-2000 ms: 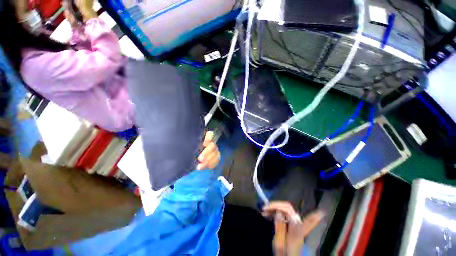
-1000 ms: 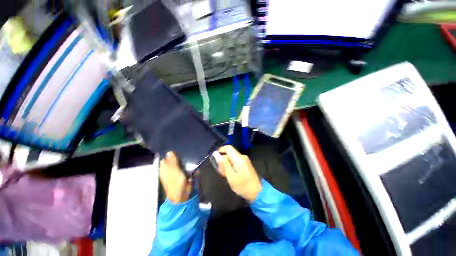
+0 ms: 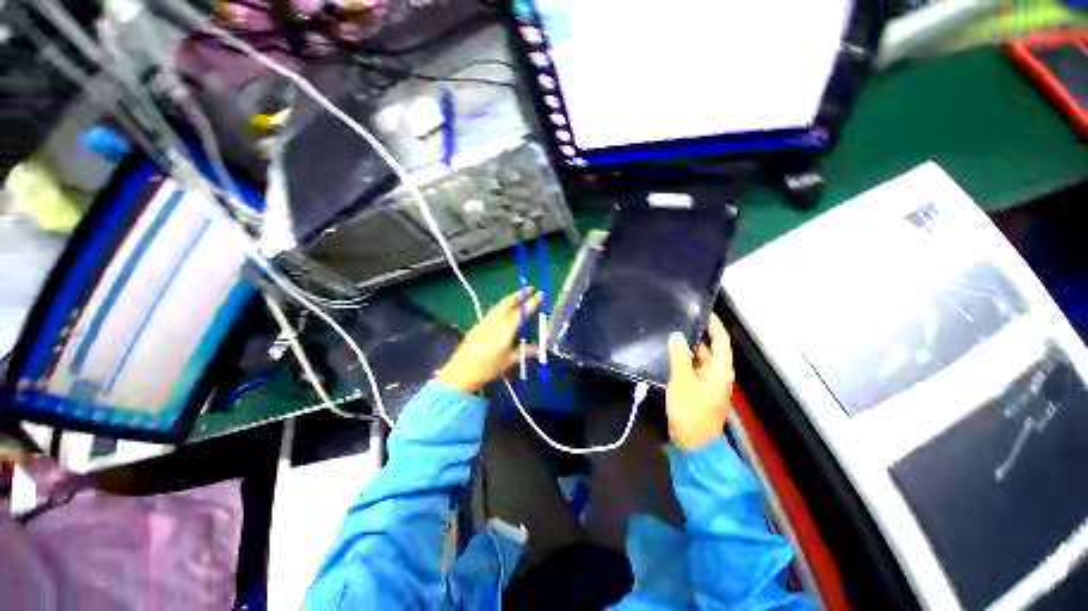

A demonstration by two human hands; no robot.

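Note:
A dark glossy tablet (image 3: 654,287) is held up at the centre right, screen up, over the coupling plate (image 3: 580,287), which it mostly hides. My right hand (image 3: 698,388) grips its lower right corner. The white USB cable (image 3: 578,449) ends in a plug at the tablet's lower edge and loops up to the left. My left hand (image 3: 492,346) is raised left of the tablet, beside the blue cables (image 3: 543,265); its fingers look apart and no held thing shows clearly.
The grey tester (image 3: 447,221) stands at the back with a dark tablet (image 3: 328,173) on it. Monitors stand left (image 3: 131,287) and right (image 3: 704,72). Another dark slab (image 3: 400,340) lies on the mat. A white foam tray (image 3: 823,298) with tablets is at right. A pink sleeve (image 3: 143,543) is lower left.
The tablet has moved right, over the coupling plate, and now has the white cable at its edge. My left hand has come off it and moved up; my right hand has moved right.

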